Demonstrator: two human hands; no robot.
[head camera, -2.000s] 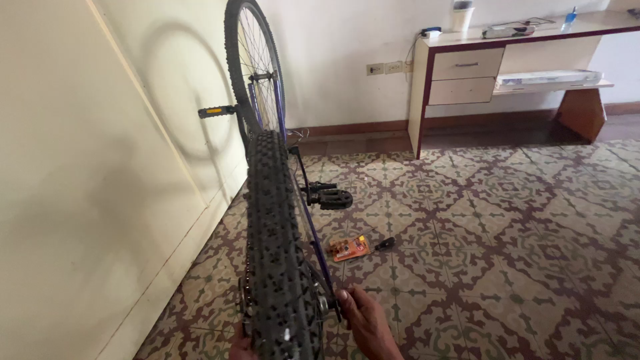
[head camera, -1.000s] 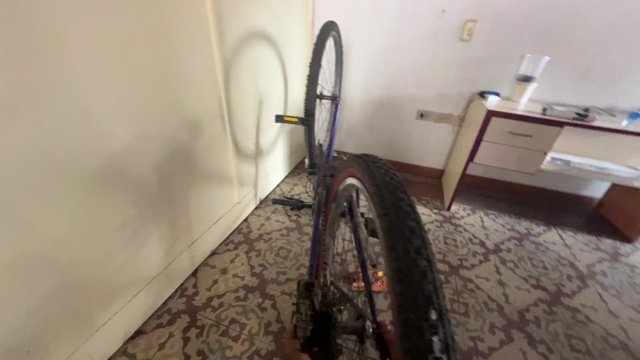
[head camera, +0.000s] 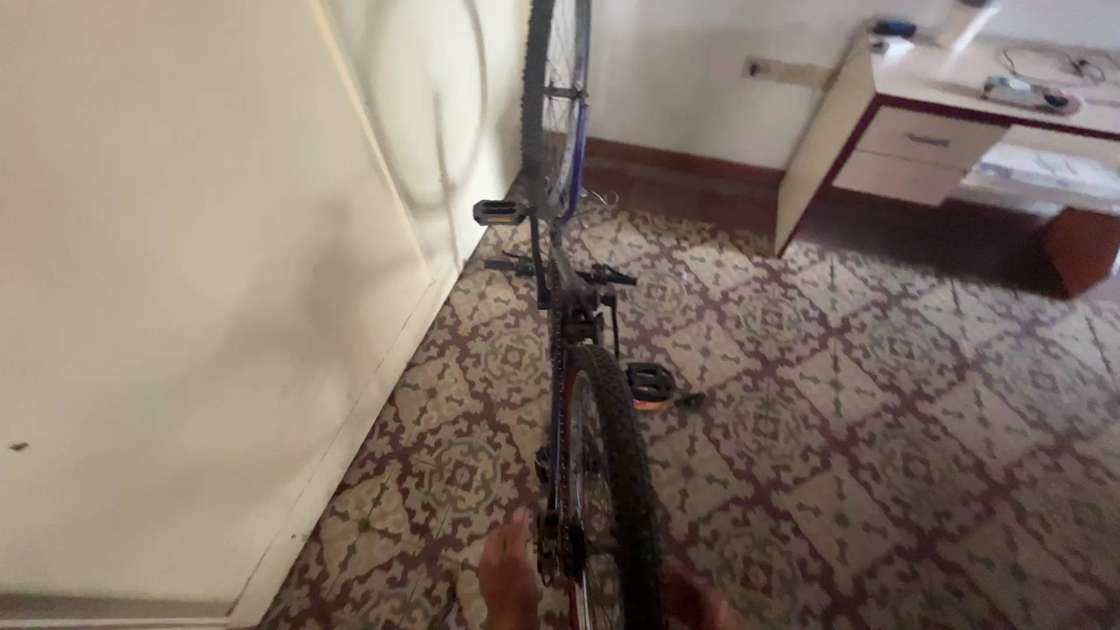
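An upside-down bicycle stands on the tiled floor, with its handlebar (head camera: 610, 276) low and its wheels up. Nearest to me is the rear wheel's knobby tire (head camera: 632, 477), which leans a little out of line with the frame. My left hand (head camera: 509, 573) is just left of the rear sprockets (head camera: 555, 547); blur hides whether it touches them. My right hand (head camera: 697, 604) is low on the right side of the tire, partly hidden and blurred, so its grip cannot be told. The chain (head camera: 563, 420) runs along the left side. Farther off is the front wheel (head camera: 538, 105).
A pale wall (head camera: 192, 306) runs close along the left. One pedal (head camera: 500, 213) sticks out toward it, the other pedal (head camera: 651, 381) to the right, above an orange item (head camera: 649, 404) on the floor. A desk (head camera: 941, 144) stands at the back right.
The rear tire, in line with the bicycle two seconds ago, is now angled to it. My left hand has come into clearer sight left of the sprockets. The view has shifted.
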